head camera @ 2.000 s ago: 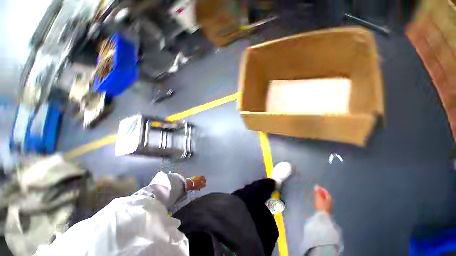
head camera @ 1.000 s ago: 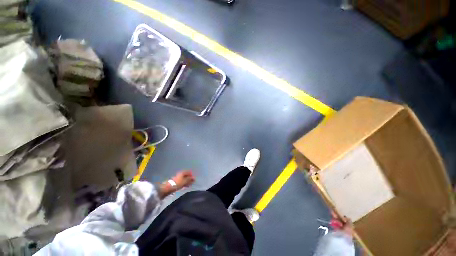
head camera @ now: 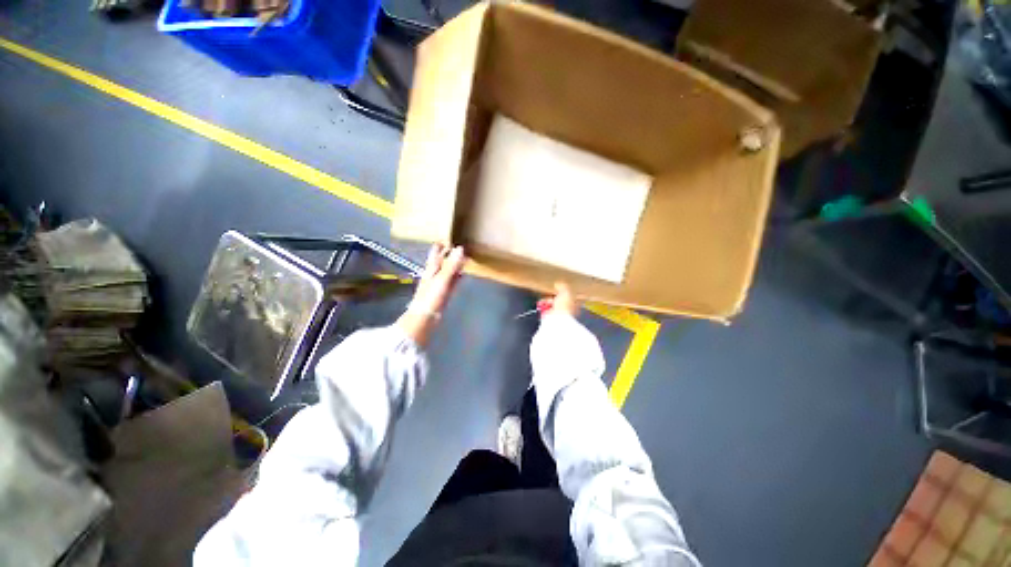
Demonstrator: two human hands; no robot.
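Observation:
A large open brown cardboard carton (head camera: 704, 216) is in front of me, its opening turned towards me. A flat white board (head camera: 560, 199) lies inside it. My left hand (head camera: 438, 286) is at the carton's near left corner, with fingers on the rim. My right hand (head camera: 561, 300) is at the near rim, further right, with the fingers partly hidden by the carton edge. Something small and red shows at the right hand; I cannot tell what it is.
A metal-frame stool (head camera: 257, 313) stands at the left. A blue bin (head camera: 322, 42) with brown strips is at the top. Beige-grey stacks (head camera: 94, 277) lie at the far left. Another cardboard carton (head camera: 776, 55) is behind at the upper right. Yellow lines cross the floor.
The carton has moved from the right side to the upper middle of my view. My left hand, empty and away from it before, is now on its rim beside my right hand.

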